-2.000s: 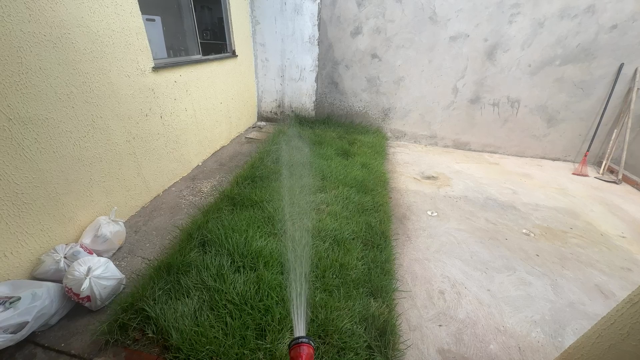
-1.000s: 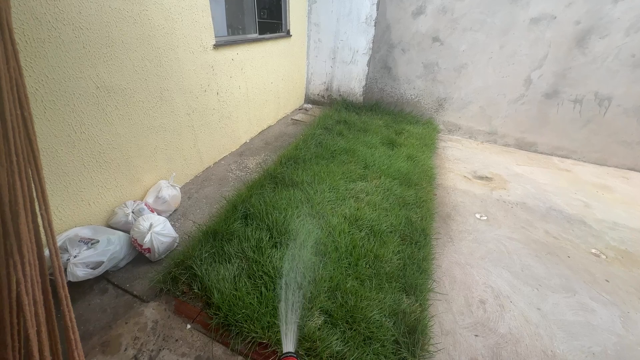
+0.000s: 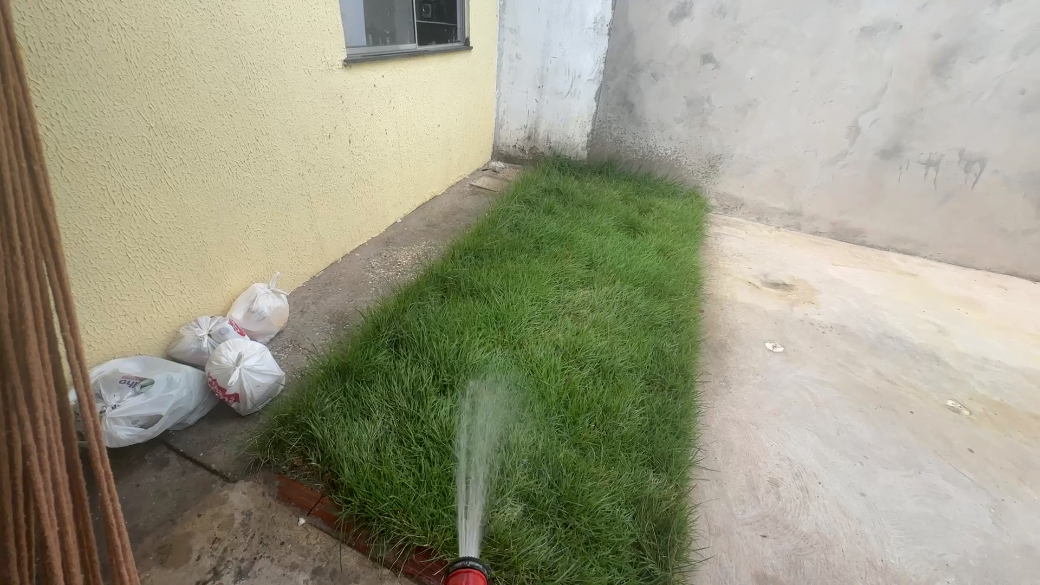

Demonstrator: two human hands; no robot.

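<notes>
A red and black hose nozzle [image 3: 468, 571] pokes in at the bottom edge of the head view, a little left of the middle. White water spray [image 3: 481, 455] fans upward in the picture from its tip and falls over the near part of a long strip of green grass [image 3: 585, 325]. Neither my left hand nor my right hand is in view, so what holds the nozzle is hidden below the frame.
Several tied white plastic bags [image 3: 245, 376] lie against the yellow textured wall [image 3: 203, 162] at left. Brown cords [image 3: 36, 341] hang at the left edge. Red bricks [image 3: 325, 512] edge the grass's near end. Concrete paving [image 3: 845, 422] runs along its right side.
The view has swung left since the oldest frame; the hanging cords have come in and the rake by the far wall is out of sight. The spray looks shorter than in the oldest frame.
</notes>
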